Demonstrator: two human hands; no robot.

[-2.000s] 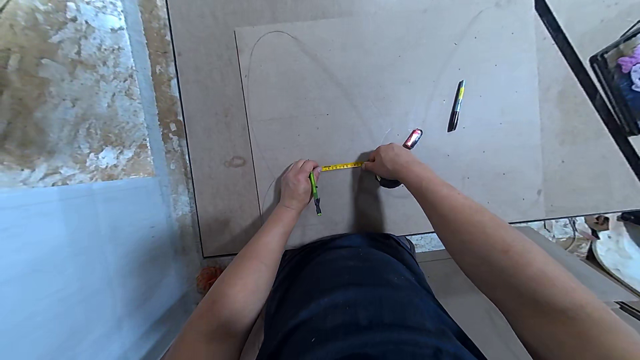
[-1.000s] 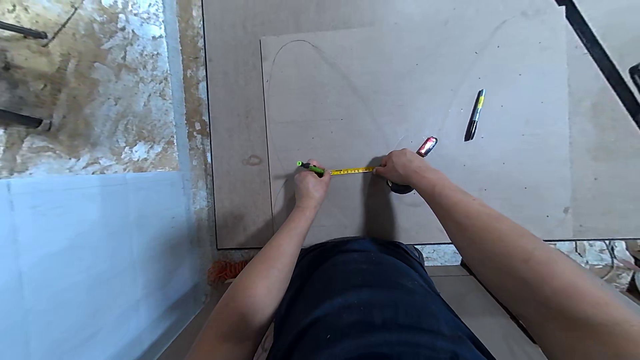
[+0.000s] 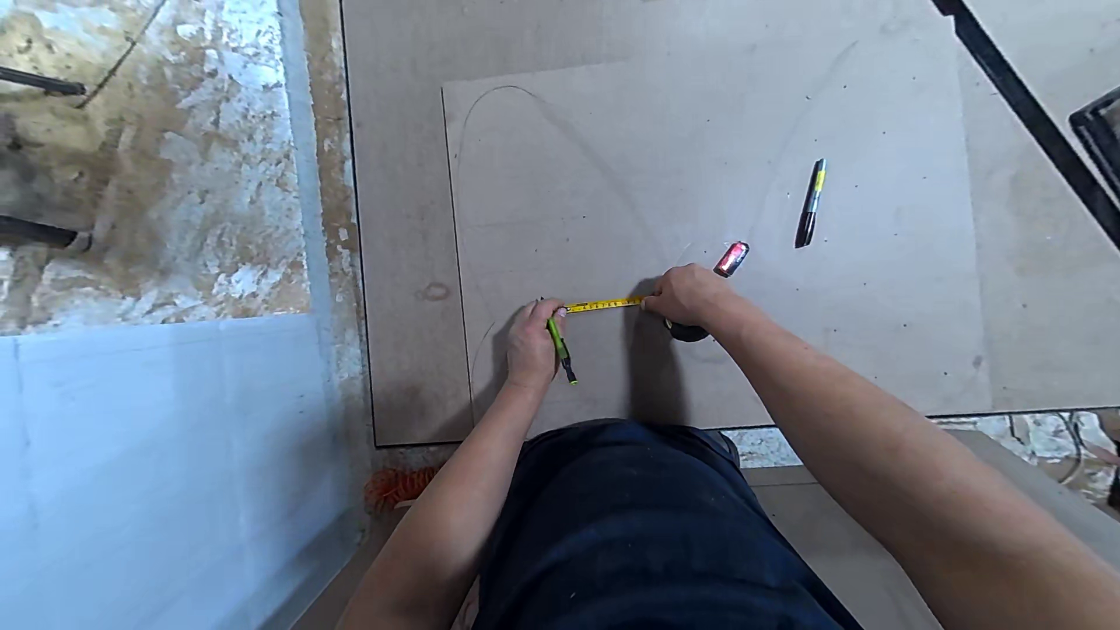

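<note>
My left hand (image 3: pixel 534 343) holds a green and black marking pencil (image 3: pixel 561 350), its dark end pointing toward me, and pinches the left end of a yellow tape measure blade (image 3: pixel 605 304). The blade runs flat across a grey-brown board (image 3: pixel 542 236) to my right hand (image 3: pixel 687 296), whose fingers grip it. The dark tape case (image 3: pixel 686 332) shows partly beneath that hand. A red and black object (image 3: pixel 732 259), its kind unclear, lies just beyond the right hand. Curved lines are drawn on the board. A black marker with a yellow and blue band (image 3: pixel 810 203) rests farther right.
A long black bar (image 3: pixel 1032 122) crosses the upper right, with a black-edged container (image 3: pixel 1098 127) beside it. Rough, plaster-spotted floor (image 3: pixel 219 157) and a pale sheet (image 3: pixel 157 455) are at left. Orange cord-like material (image 3: pixel 398 486) sits by the board's near left corner.
The pencil in my left hand pointed up and left one second ago; it now points down toward me, as it did two seconds ago. The tape stays stretched between both hands.
</note>
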